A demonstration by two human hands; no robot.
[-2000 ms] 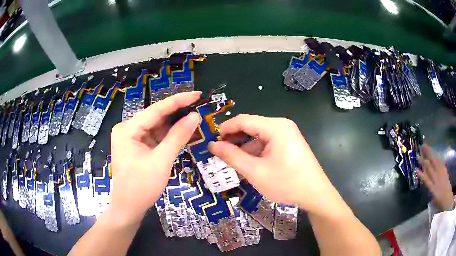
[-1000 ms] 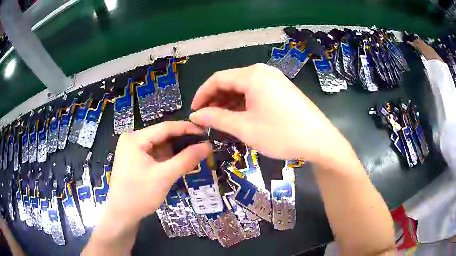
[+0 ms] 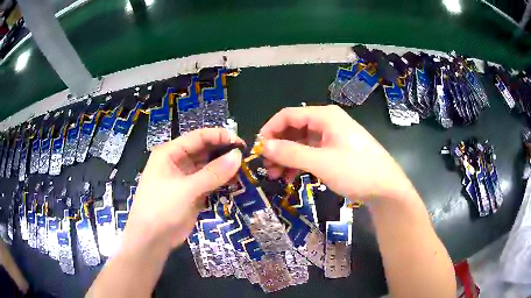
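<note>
A flex circuit assembly (image 3: 253,204), blue above and silver below, hangs from my fingertips over the working pile. My left hand (image 3: 195,174) pinches its dark top end between thumb and forefinger. My right hand (image 3: 317,151) holds the orange-yellow tail (image 3: 254,150) at the same end with thumb and forefinger. The fingertips hide the small parts there. The working pile (image 3: 271,276) of overlapping strips lies fanned below, and a single strip (image 3: 338,247) lies at its right side.
Strips lie in two rows at left, an upper row (image 3: 119,137) and a lower row (image 3: 85,236). Dark bundles (image 3: 442,93) lie at upper right, a smaller one (image 3: 480,177) at right. A pale edge (image 3: 279,55) borders the green surface. Another person's white sleeve (image 3: 517,241) shows at right.
My right hand has moved right and down from above my left fingertips to the tail. The held strip now tilts with its lower end to the right. The other person's arm has drawn back.
</note>
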